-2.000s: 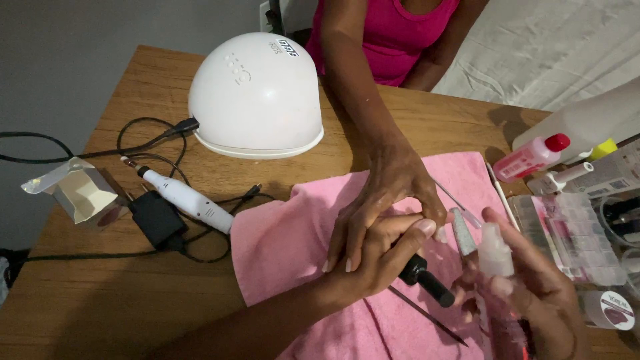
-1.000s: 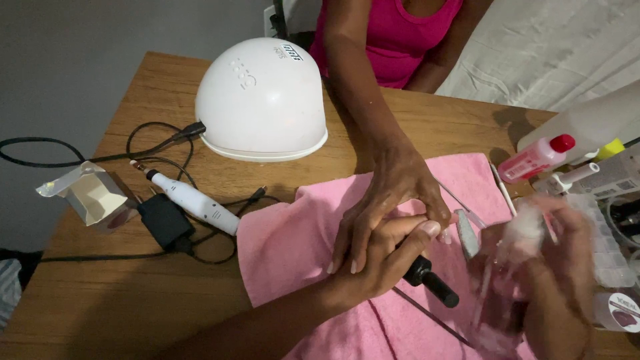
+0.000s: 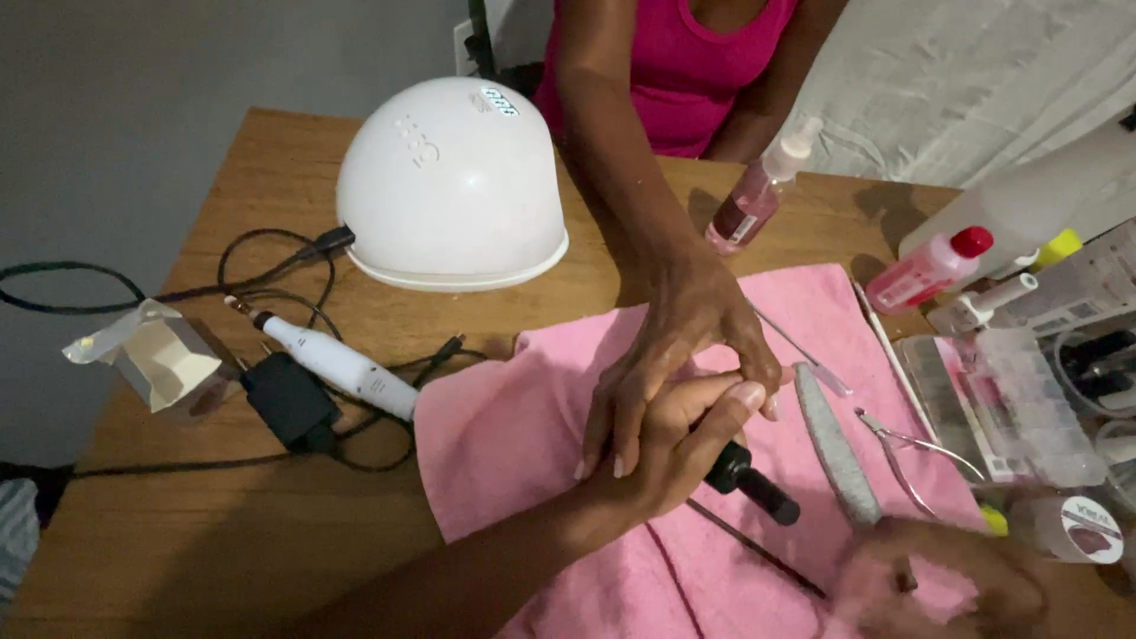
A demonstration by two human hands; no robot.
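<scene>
My left hand (image 3: 683,444) is closed around the fingers of another person's hand (image 3: 692,328) above a pink towel (image 3: 524,417). A black bottle with a long cap (image 3: 754,484) sticks out beside my left fingers; whether I grip it is hidden. At the lower right, my right hand (image 3: 941,577) is blurred, near the lower end of a grey nail file (image 3: 834,444); whether it holds anything is unclear. Cuticle nippers (image 3: 905,448), a thin metal tool (image 3: 799,346) and a dark thin stick (image 3: 754,546) lie on the towel. A pink spray bottle (image 3: 750,200) stands past the towel.
A white nail lamp (image 3: 453,186) stands at the back left. Nearer are a white electric nail drill (image 3: 337,359), a black power adapter (image 3: 288,399), cables and an opened small box (image 3: 164,359). At right are a red-capped bottle (image 3: 927,266), a clear compartment case (image 3: 1021,399) and a round jar (image 3: 1069,528).
The spray bottle that was in my right hand now stands on the table beyond the towel, released. My right hand has moved down toward the lower right. My left hand keeps its hold.
</scene>
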